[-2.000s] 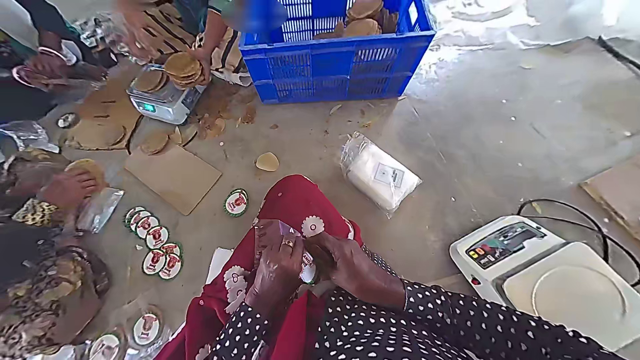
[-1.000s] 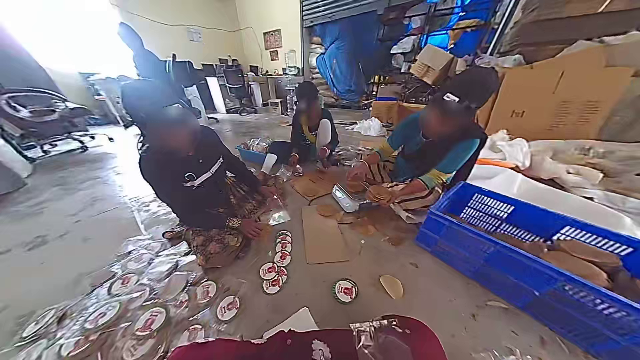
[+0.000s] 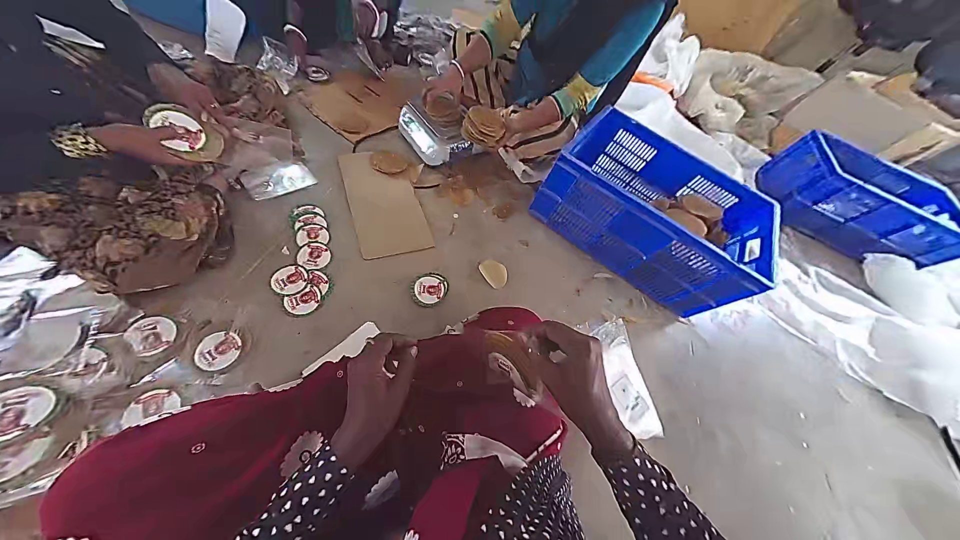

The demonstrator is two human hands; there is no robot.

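My right hand [image 3: 570, 367] holds a stack of thin tan discs [image 3: 517, 358] by its edge over my lap; a white round label shows on or beside the stack, perhaps through clear plastic. My left hand [image 3: 382, 375] is raised over the red cloth [image 3: 442, 382] on my lap, thumb and fingertips close together; whether they pinch some thin film I cannot tell. Beyond my lap lie one round printed label [image 3: 429, 289], a single tan disc [image 3: 493, 274] and an overlapping row of round labels [image 3: 313, 256]. A white plastic packet [image 3: 628, 382] lies beside my right hand.
Packed discs with labels [image 3: 217, 350] spread at the left. A brown cardboard sheet [image 3: 386, 214] lies ahead. A blue crate [image 3: 645, 247] holding discs stands at the right, another blue crate [image 3: 855, 199] behind it. Co-workers' hands handle discs at a digital scale [image 3: 435, 139] and a label at upper left.
The view has swung up and back down. My hands, together around a label and clear plastic two seconds ago, are now apart, with the disc stack in my right hand.
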